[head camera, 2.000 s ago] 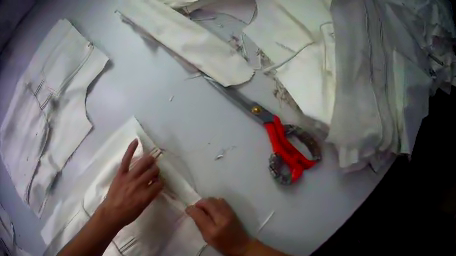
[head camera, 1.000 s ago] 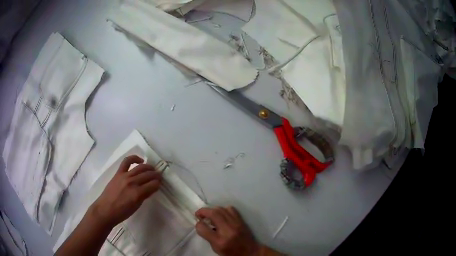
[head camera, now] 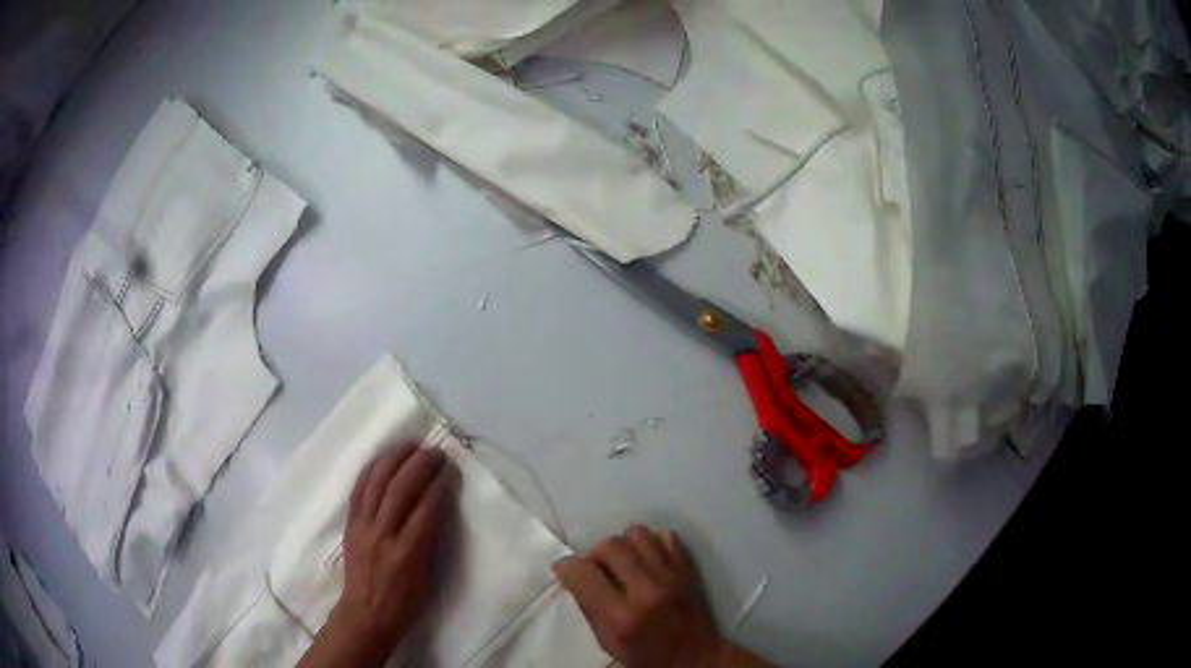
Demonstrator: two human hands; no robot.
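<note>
A white front panel [head camera: 503, 522] with dark stitching lies on the table at the bottom centre, cut off by the lower edge. My left hand [head camera: 398, 529] lies flat on it, fingers together, just below its top stitched edge. My right hand [head camera: 640, 587] pinches the panel's right edge between thumb and fingers. A loose thread curves along that edge near my right hand. Tailor's shears [head camera: 751, 359] with red handles and wrapped finger loops lie to the right, blades pointing up-left, their tips under a long narrow cloth piece [head camera: 523, 137].
Another stitched panel [head camera: 163, 326] lies at the left. A rumpled bundle of white garment pieces [head camera: 980, 235] is at the upper right. Small trimmings [head camera: 634, 437] lie near the shears. The pale table [head camera: 914, 522] curves away at the right; white strips [head camera: 39, 607] show at the lower left.
My left hand has gone from bent, raised fingers at the panel's top edge to lying flat on the cloth. The edge now lies flatter. My right hand stays at the right edge.
</note>
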